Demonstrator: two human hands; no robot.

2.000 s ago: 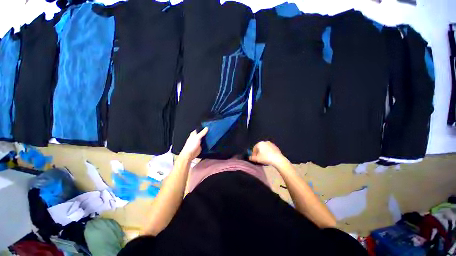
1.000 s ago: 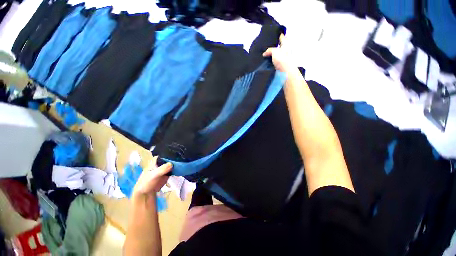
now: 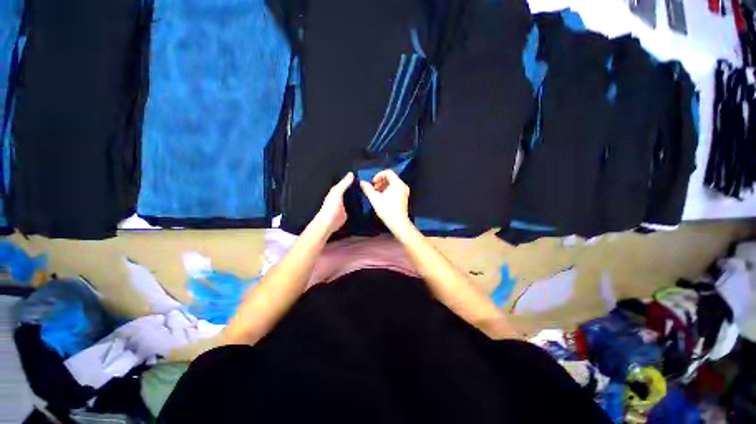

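A black stack of cut panels [image 3: 348, 99] lies at the table edge in front of me, with blue lines and a blue patch at its right side. My left hand [image 3: 338, 203] is at its lower end, with thumb and fingers around the dark cloth. My right hand [image 3: 388, 197] is close beside it, fingers curled, also at the lower end of the stack. Blue cloth shows between the hands. What the right fingertips pinch is too small to tell.
A blue panel [image 3: 211, 116] and a black panel stack [image 3: 79, 124] lie to the left. More black stacks [image 3: 580, 124] lie to the right, then narrow black strips [image 3: 731, 128]. Scraps [image 3: 220, 294] and a heap of cloth [image 3: 613, 348] are on the floor.
My hands were spread apart, lifting a blue-edged panel; now they are close together at the stack's lower end. The view has turned back to face the table squarely.
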